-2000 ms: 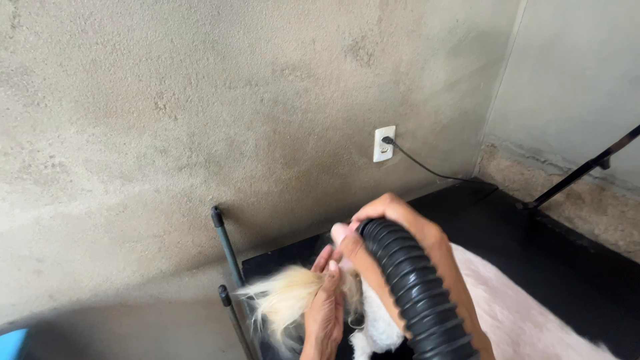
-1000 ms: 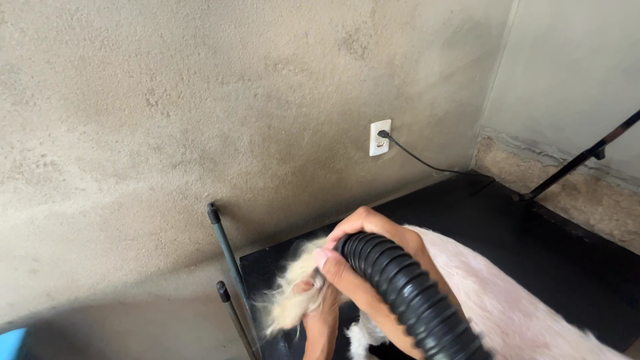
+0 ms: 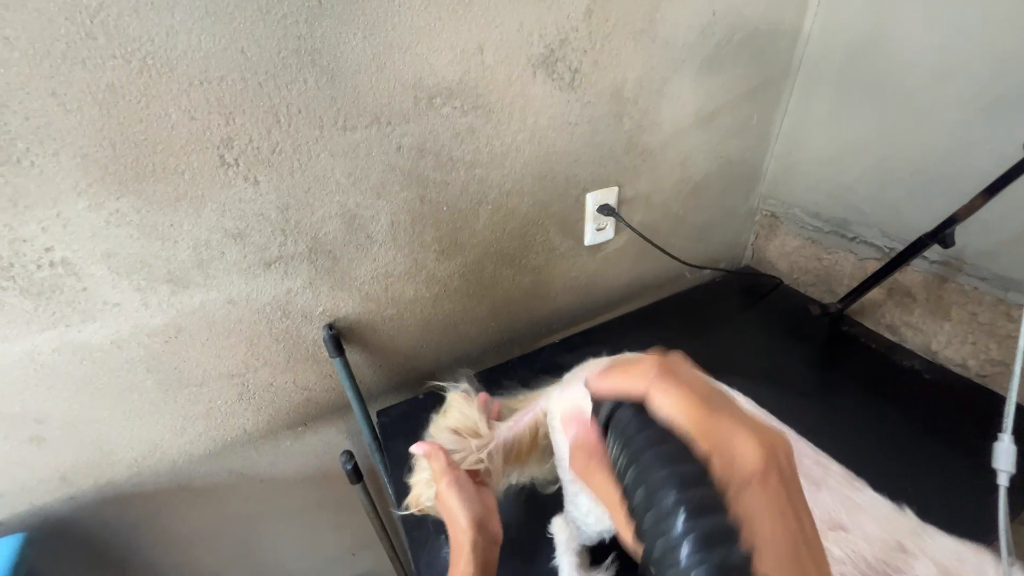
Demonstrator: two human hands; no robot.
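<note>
A dog with a closely clipped white coat [image 3: 848,496] stands on a black table [image 3: 736,344], with longer cream fur [image 3: 464,428] at its left end. My left hand [image 3: 464,488] cups that fluffy part, its thumb on the near side and fingertips showing behind. My right hand [image 3: 704,432] is wrapped round the end of a black corrugated hose [image 3: 672,488], just right of the cream fur and over the dog's white coat. The hose's mouth is hidden by the hand and by blur.
A white wall outlet [image 3: 602,216] holds a plug whose black cord [image 3: 680,260] runs to the table's back corner. Two capped metal posts [image 3: 356,400] rise at the table's left. A dark metal arm [image 3: 920,244] slants up at right, near a pale hanging cord [image 3: 1010,424].
My right hand and the hose have moved right, away from the cream fur. My left hand, partly hidden in the fur a second ago, now shows its thumb apart from the fingers.
</note>
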